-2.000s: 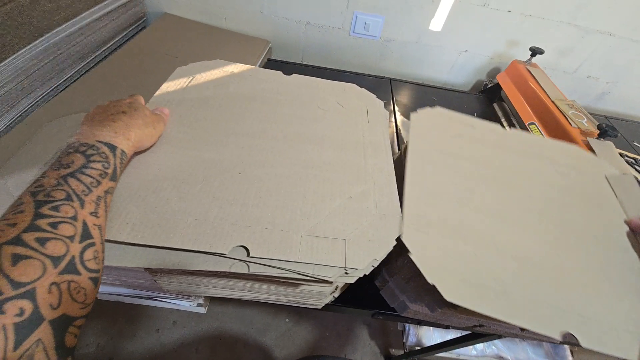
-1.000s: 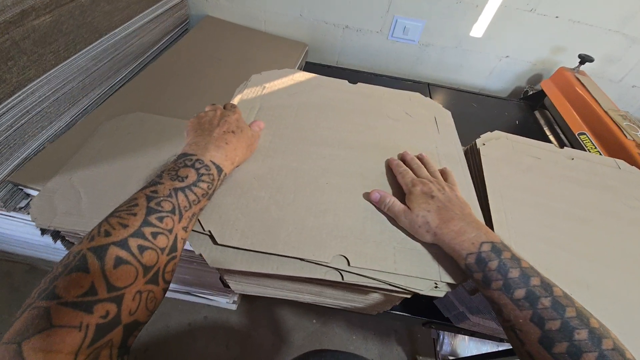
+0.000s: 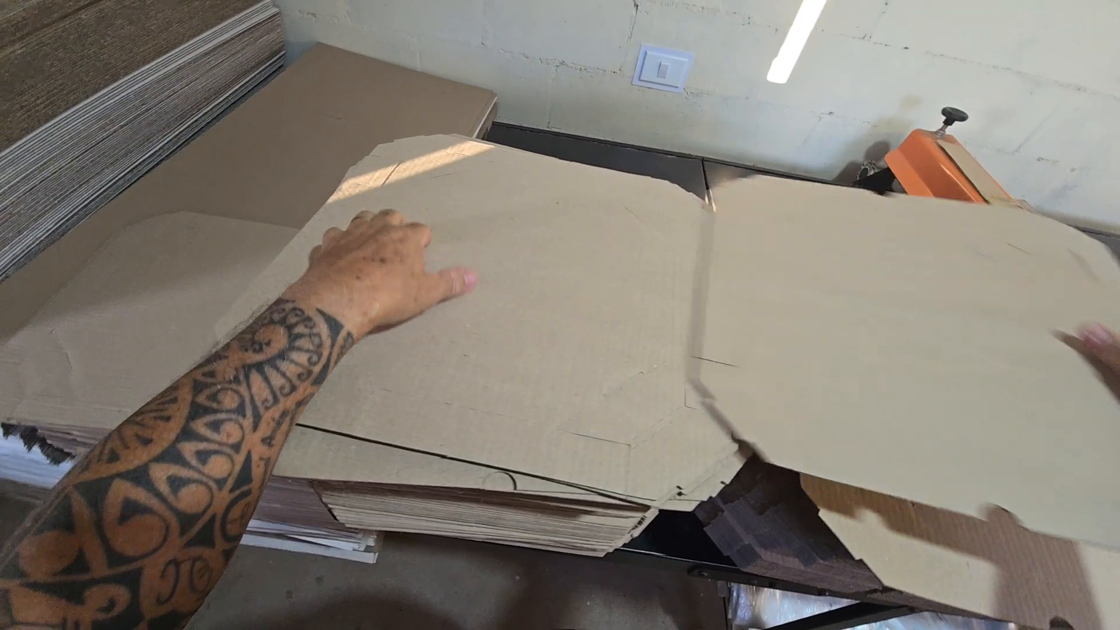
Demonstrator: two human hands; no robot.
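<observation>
My left hand lies palm down, fingers a little apart, on the left part of a stack of die-cut cardboard sheets. My right hand shows only as blurred fingertips at the right edge, at the side of a loose cardboard sheet; its grip is mostly hidden. That loose sheet is raised above a second stack of cut cardboard, its left edge close beside the first stack. Another cut sheet lies to the left, partly under my forearm.
A large plain cardboard sheet lies behind on the left, beside a tall pile of board. An orange machine with a black knob stands at the back right on the black table. Behind is a wall with a switch.
My right hand has moved from the left-hand stack to the far right. A cardboard sheet now hangs raised over the right stack. My left hand remains on the left stack.
</observation>
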